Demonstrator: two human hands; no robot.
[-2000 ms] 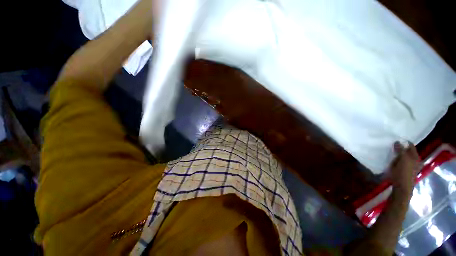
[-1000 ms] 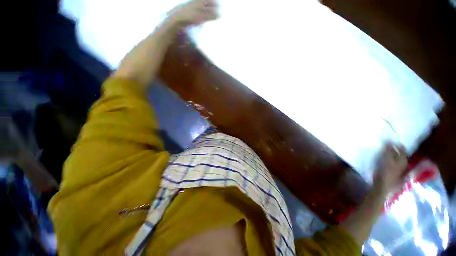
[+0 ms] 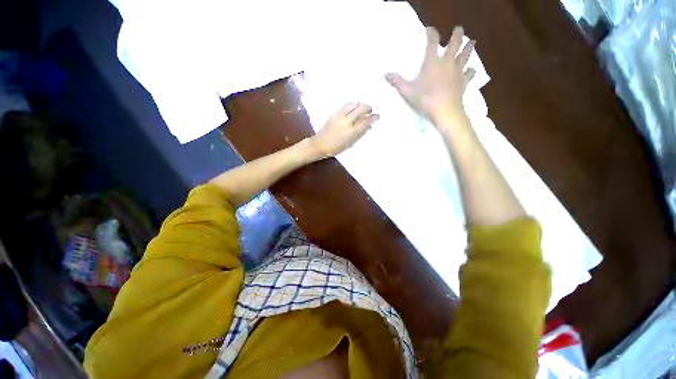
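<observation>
A white garment [image 3: 415, 178] lies as a long strip across the dark brown table [image 3: 348, 215], bright and washed out, so folds hardly show. My right hand [image 3: 437, 78] is flat on its upper part, fingers spread. My left hand [image 3: 346, 129] is at its near edge, fingers together and bent, touching the cloth. Whether they grip it cannot be told. More white cloth [image 3: 185, 59] lies at the upper left, with one part hanging past the table edge.
Shiny clear plastic [image 3: 645, 74] lies along the far right. A bag with a red band [image 3: 559, 344] shows at the lower right, partly hidden by my right sleeve. Cluttered coloured items [image 3: 96, 255] are below at the left.
My right hand has moved from the garment's right end up and left to its upper part and opened flat. My left hand has moved down and right onto the cloth's near edge.
</observation>
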